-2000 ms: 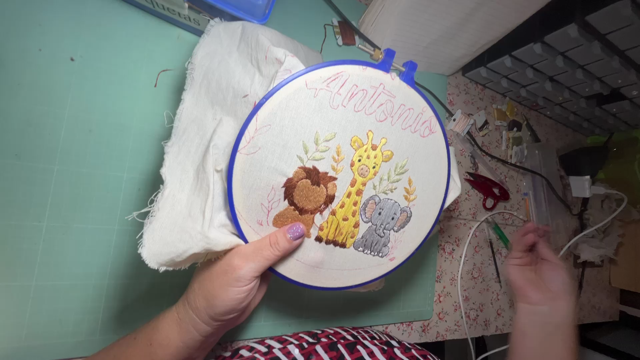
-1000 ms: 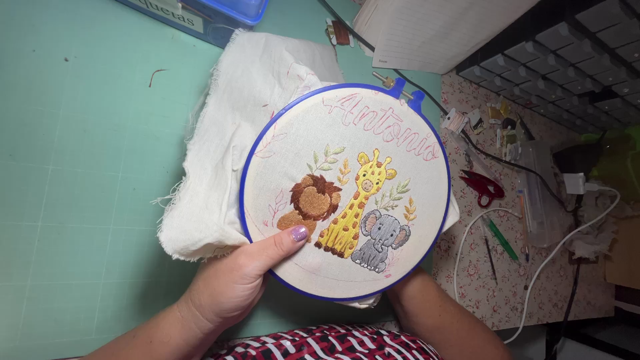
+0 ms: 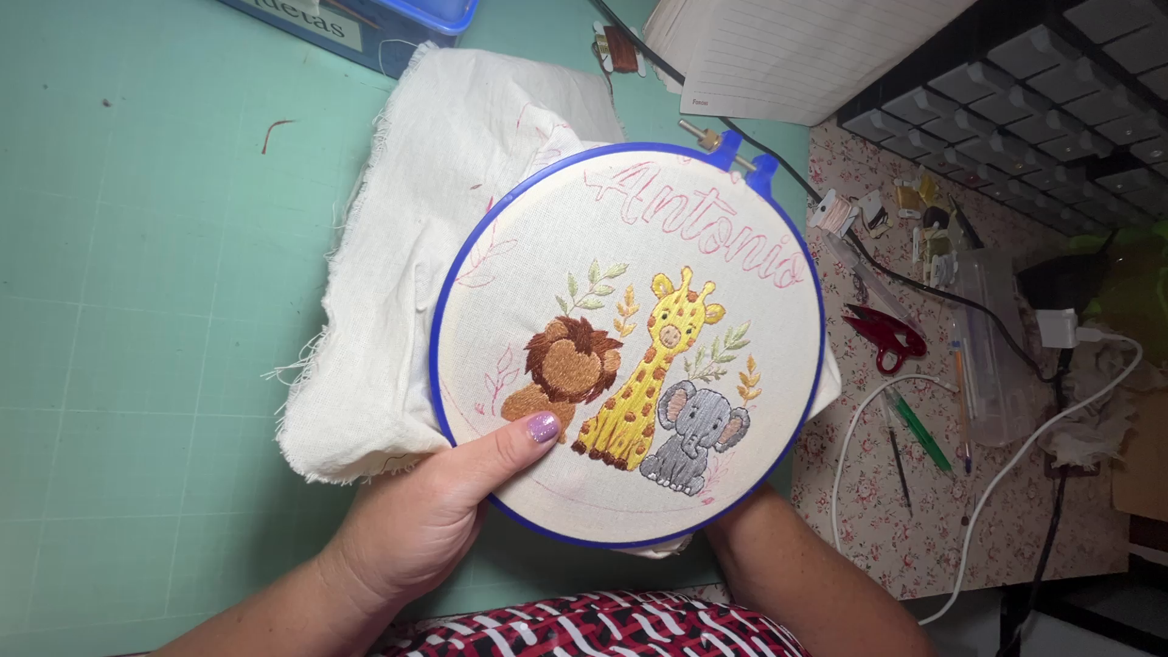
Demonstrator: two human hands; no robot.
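Observation:
My left hand (image 3: 447, 502) grips the lower left rim of a blue embroidery hoop (image 3: 442, 310), its thumb lying on the cloth beside the stitched lion (image 3: 570, 360). White fabric (image 3: 383, 274) with a frayed edge is stretched in the hoop and hangs out at the left. A stitched giraffe (image 3: 643, 383) and a grey elephant (image 3: 698, 433) sit right of the lion, with pink drawn lettering above. The right forearm passes under the hoop's lower right side; my right hand is hidden behind the hoop. A brass screw (image 3: 707, 135) closes the hoop at the top.
Right of the hoop lie red-handled thread snips (image 3: 885, 338), a green pen (image 3: 920, 431), thread bobbins (image 3: 832, 212) and a white cable (image 3: 995, 484). Small drawers (image 3: 1013, 82) stand at the upper right, near an open notebook (image 3: 776, 64). A blue box (image 3: 401, 36) sits on the green cutting mat (image 3: 137, 365).
My right hand was in view at the right two seconds ago; one second ago it was behind the hoop, where it remains. The left hand keeps its hold.

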